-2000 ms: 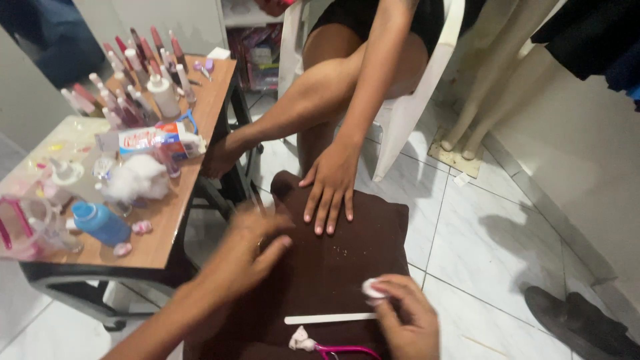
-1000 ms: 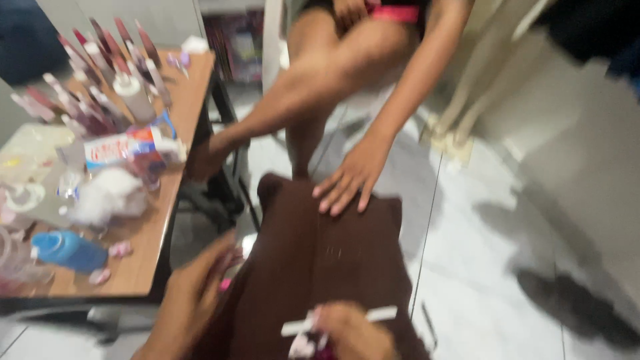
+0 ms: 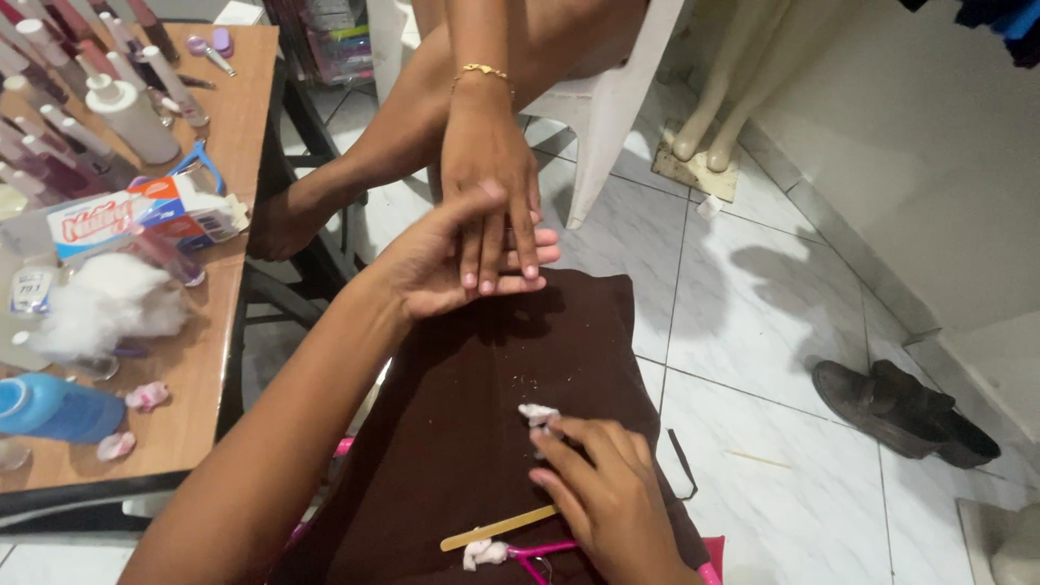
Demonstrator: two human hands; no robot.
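Observation:
My left hand (image 3: 443,256) supports the fingers of another person's hand (image 3: 491,179) from below, above the far end of a brown cloth-covered surface (image 3: 455,414). That person wears a gold-coloured bracelet (image 3: 483,71). My right hand (image 3: 605,487) pinches a small wad of cotton (image 3: 540,416) over the brown cloth. Below it lie a flat wooden stick (image 3: 496,528), partly hidden by my right hand, and a pink-handled tool (image 3: 540,552) with a bit of cotton (image 3: 485,554) at its end. Small pale flecks dot the cloth.
At left, a wooden table (image 3: 244,162) holds many nail polish bottles (image 3: 61,146), a blue bottle (image 3: 61,408), a cotton heap (image 3: 106,305) and a cotton box (image 3: 138,213). The person sits on a white plastic chair (image 3: 597,114). Dark shoes (image 3: 902,410) lie on the tiled floor at right.
The other person's hand rested on the brown cloth before; it now lies on my left hand, which has moved up and right. A round white pad was in my right hand two seconds ago.

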